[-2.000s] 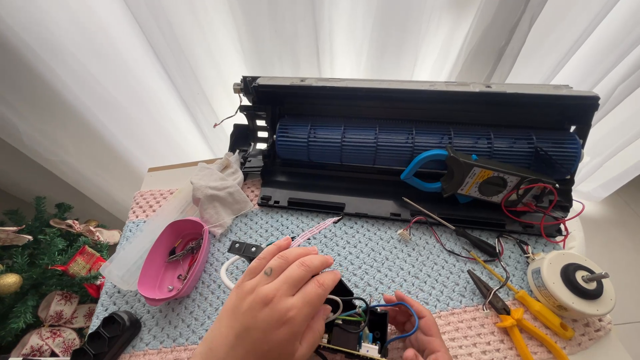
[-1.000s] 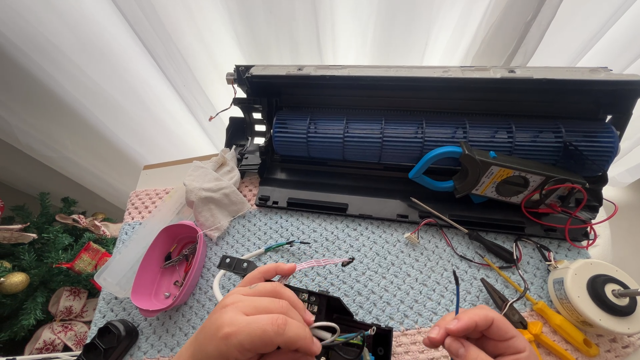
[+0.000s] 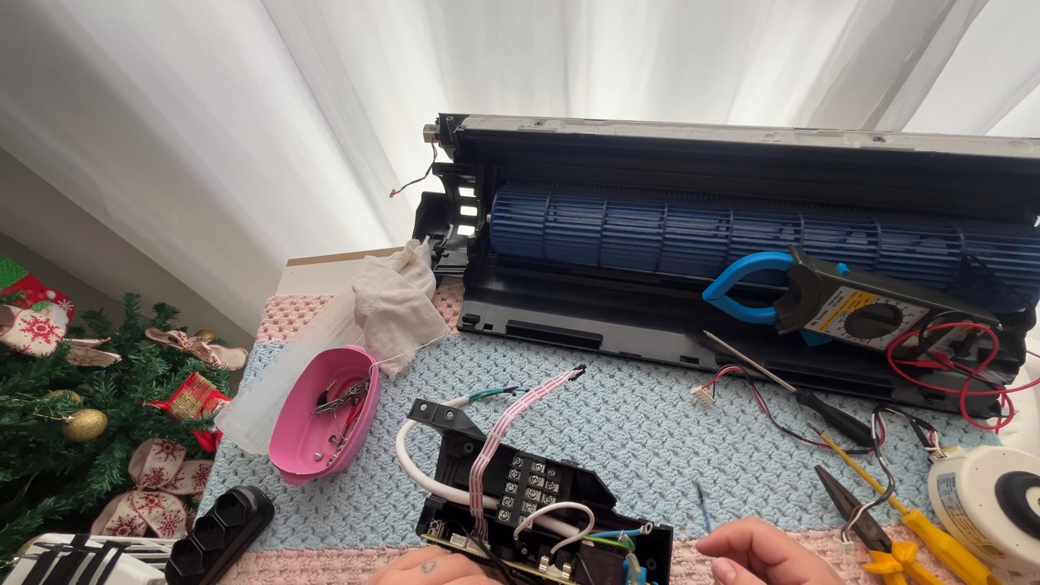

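Observation:
A black plastic control box point(image 3: 520, 496) with a terminal block point(image 3: 532, 489), a circuit board and several wires lies at the bottom centre. My left hand point(image 3: 432, 567) is at its lower left edge, mostly cut off by the frame; what its fingers do is hidden. Just right of the box, my right hand point(image 3: 760, 556) has its thumb and forefinger close to the end of a thin blue wire point(image 3: 703, 505) that points upward. A white cable point(image 3: 414, 463) loops out of the box on the left. A pink-and-white ribbon of wires point(image 3: 512, 418) runs up over it.
Behind stands a black air conditioner housing point(image 3: 536, 313) with a blue cross-flow fan point(image 3: 634, 231) and a clamp meter point(image 3: 861, 313). Screwdriver point(image 3: 829, 414), yellow-handled pliers point(image 3: 861, 516) and motor point(image 3: 987, 504) lie right; pink bowl point(image 3: 313, 439), cloth point(image 3: 398, 305) and black socket strip point(image 3: 219, 532) left.
My left hand has moved down off the top of the box, uncovering the terminal block. My right hand has come away from the box to the right, where the blue wire stands up.

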